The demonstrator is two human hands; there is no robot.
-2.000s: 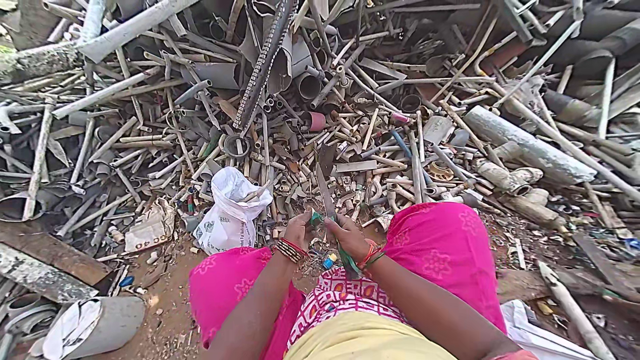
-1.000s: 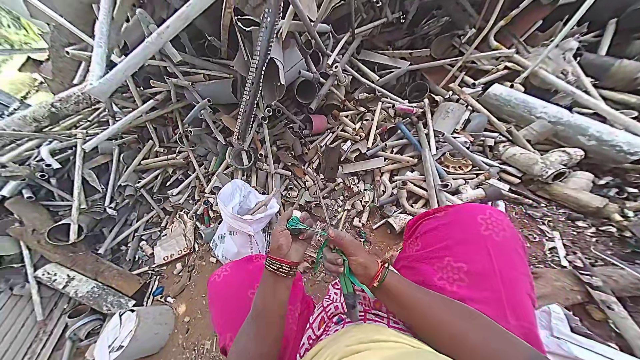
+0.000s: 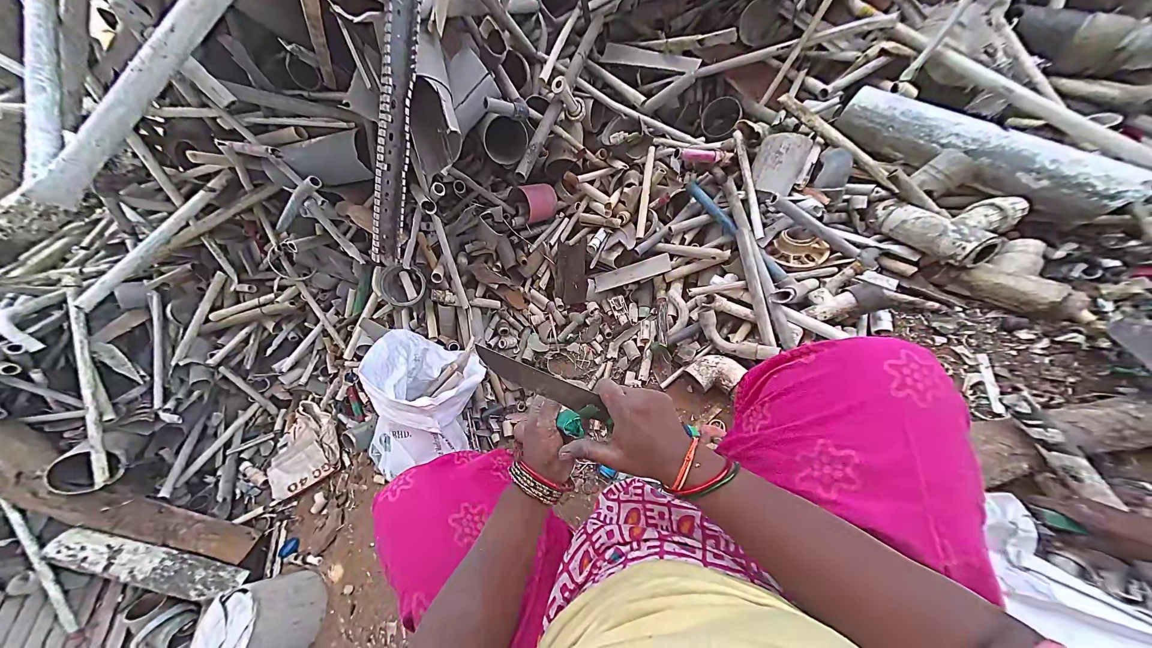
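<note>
My two hands meet above my lap at the middle of the view. My right hand [image 3: 641, 432] is closed around the near end of a long dark metal blade [image 3: 540, 382], which points up and left. My left hand [image 3: 542, 441] is closed on a piece of green material [image 3: 570, 423] that shows between the hands, close to the blade. How the green piece joins the blade is hidden by my fingers. Left of the blade's tip stands an open white woven sack [image 3: 418, 405] with pale pipe pieces in it.
Heaped scrap plastic pipes [image 3: 630, 270] fill the ground ahead and to both sides. A thick grey pipe [image 3: 990, 148] lies at upper right, pipe elbows [image 3: 936, 229] below it. A wooden board [image 3: 135, 499] lies at lower left, and white sheeting [image 3: 1044, 576] at lower right.
The long green strands that hung below my right hand one second ago no longer show. The blade now slants up and left, where two seconds ago it pointed almost straight ahead.
</note>
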